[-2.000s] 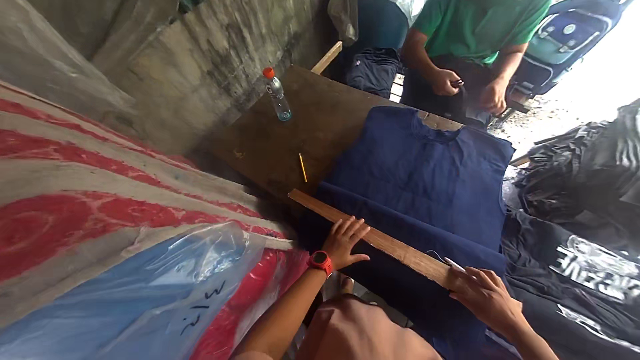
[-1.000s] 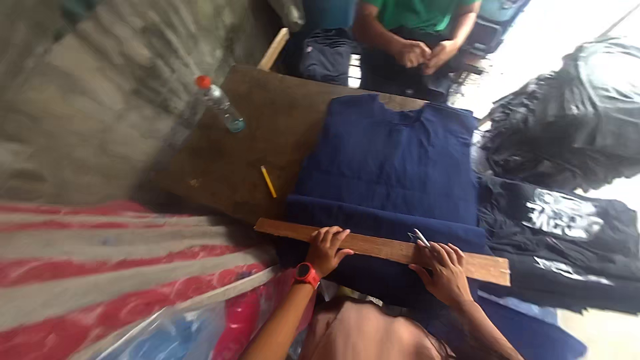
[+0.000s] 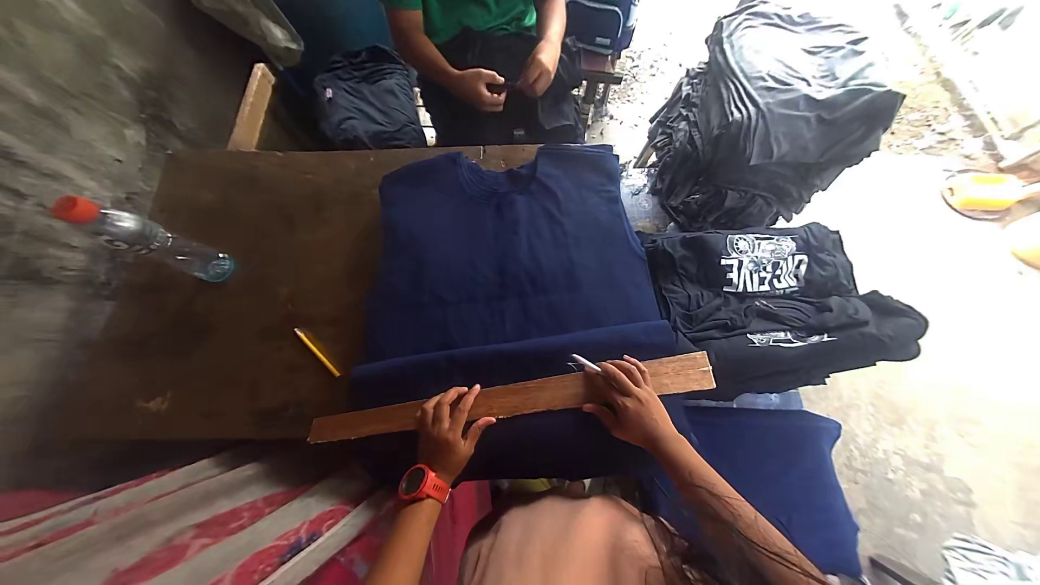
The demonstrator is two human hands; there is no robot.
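A thin wooden board (image 3: 528,396) lies across the lower part of navy blue fabric cut in a shirt shape (image 3: 512,252), near a folded-over edge. My left hand (image 3: 449,426), with a red watch (image 3: 423,484) at the wrist, grips the board left of its middle, thumb on the near side. My right hand (image 3: 627,400) holds a white pen-like marker (image 3: 587,363) and presses on the board toward its right end. The marker's tip points up and left over the fabric, beside a small pale mark. A yellow pencil (image 3: 317,352) lies on the wooden table (image 3: 252,325), left of the fabric.
A plastic bottle with a red cap (image 3: 146,236) is at the table's left side. Black printed shirts (image 3: 756,301) and a heap of dark garments (image 3: 780,106) are at the right. Across the table, a person in a green shirt (image 3: 487,49) holds something small.
The view has turned and shifted. Both hands stay on the board, which still lies across the navy fabric.
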